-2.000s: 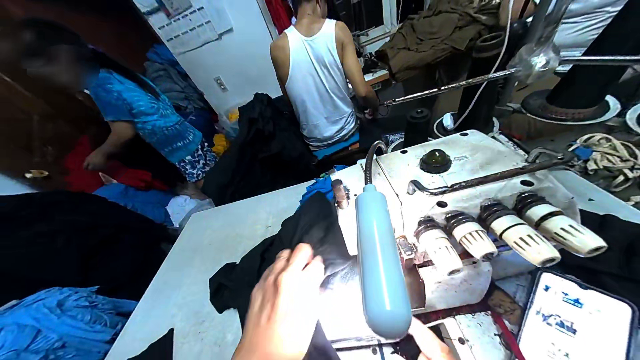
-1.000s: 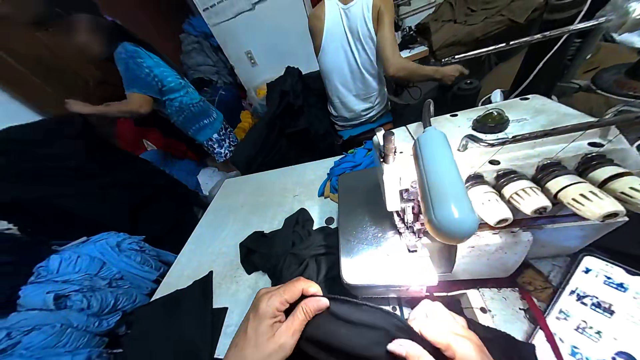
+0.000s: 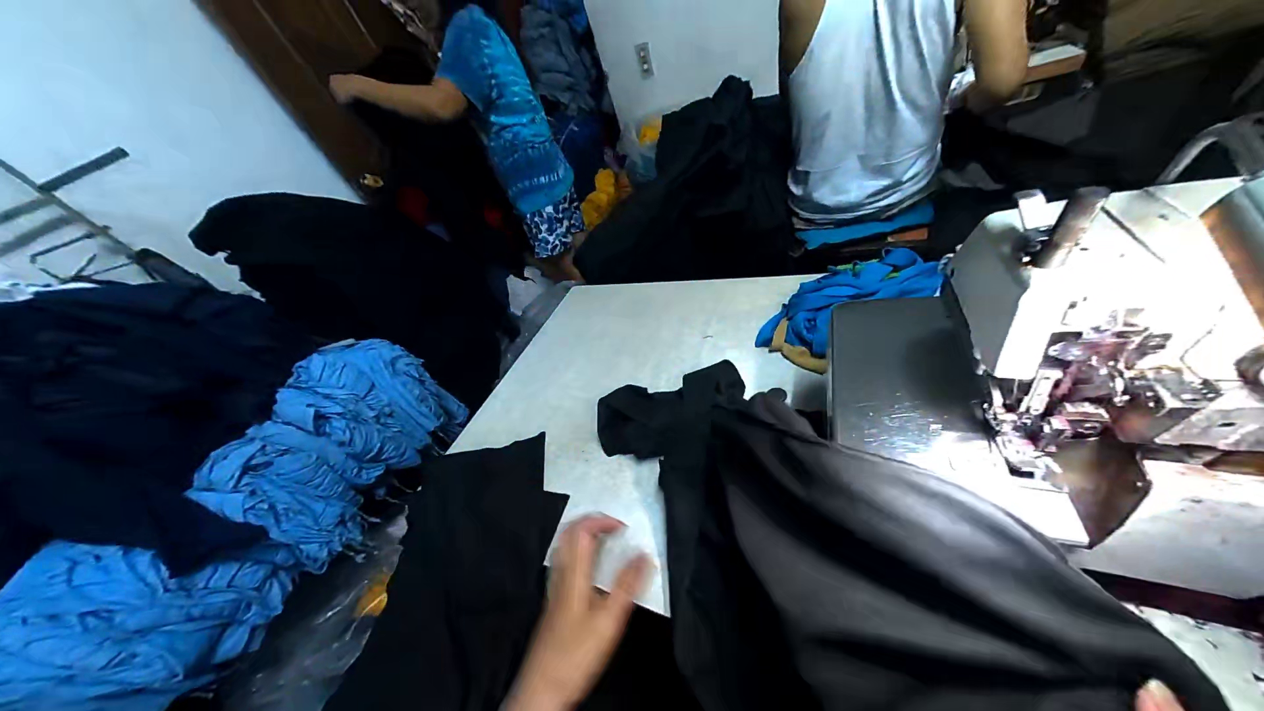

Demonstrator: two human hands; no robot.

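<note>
My left hand point(image 3: 583, 612) hovers at the bottom middle, blurred, fingers apart and holding nothing, between two dark cloths. To its left a flat black fabric piece point(image 3: 464, 563) hangs over the table edge. On its right a large black garment point(image 3: 889, 553) stretches from the table toward the lower right corner. There only a fingertip of my right hand point(image 3: 1157, 696) shows, at the garment's edge; its grip is hidden. The overlock sewing machine point(image 3: 1076, 395) stands lit at the right, its metal plate point(image 3: 889, 365) beside the garment.
A white table point(image 3: 632, 326) bears a bunched blue cloth point(image 3: 859, 296). Bundled light blue fabric point(image 3: 326, 434) and dark cloth point(image 3: 109, 395) lie at the left. Behind are a person in a blue shirt point(image 3: 513, 118) and a person in a white tank top point(image 3: 874, 109).
My left hand has let go of the black cloth it held near the machine and moved left. The black garment now spreads across the table's right part. The view has swung left.
</note>
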